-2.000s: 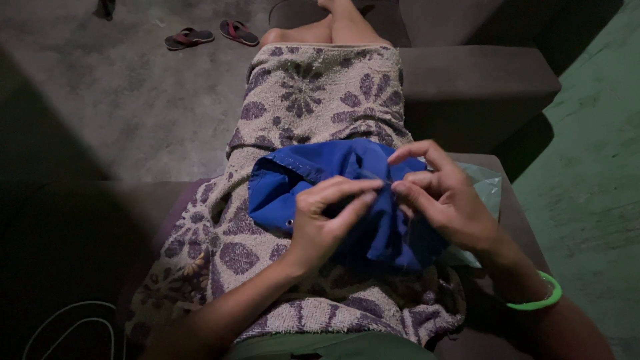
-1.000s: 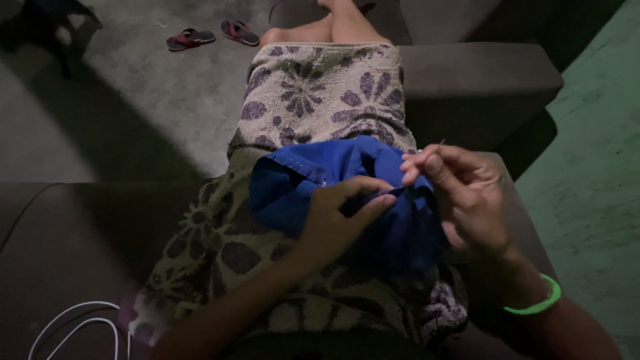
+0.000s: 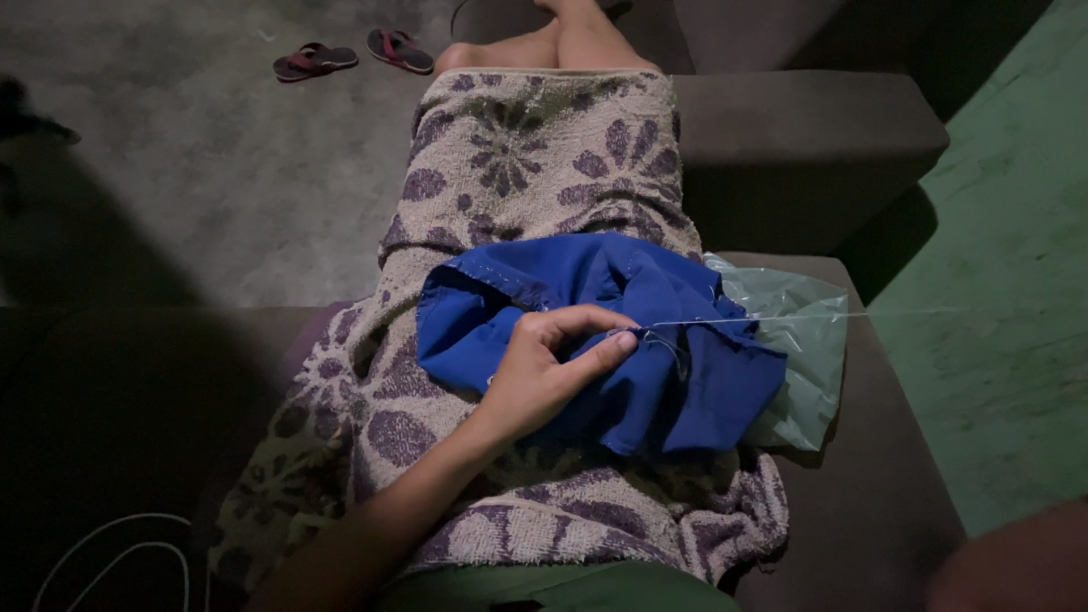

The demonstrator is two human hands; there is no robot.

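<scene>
Across my lap, on a floral towel (image 3: pixel 510 161), lies a blue cloth (image 3: pixel 680 391) with pale stitches along its folded edge. My left hand (image 3: pixel 544 365) pinches that cloth between thumb and index finger near its middle. From the pinched spot a light thread (image 3: pixel 765 319) runs taut to the right, over the cloth and a clear plastic bag (image 3: pixel 807 357). A short loose loop of thread hangs beside my thumb. My right hand is out of view; only part of the right arm (image 3: pixel 1011 561) shows, blurred, at the lower right corner.
Bare legs stretch forward on the dark sofa (image 3: pixel 790 127). Two flip-flops (image 3: pixel 314 62) lie on the concrete floor (image 3: pixel 229 170) at the upper left. A white cable (image 3: pixel 119 531) curves at the lower left. A dark shape, unclear, is at the left edge. A green surface borders the right side.
My right hand has moved from beside the cloth out of view to the right, and the thread now stretches that way. My left hand still pinches the cloth.
</scene>
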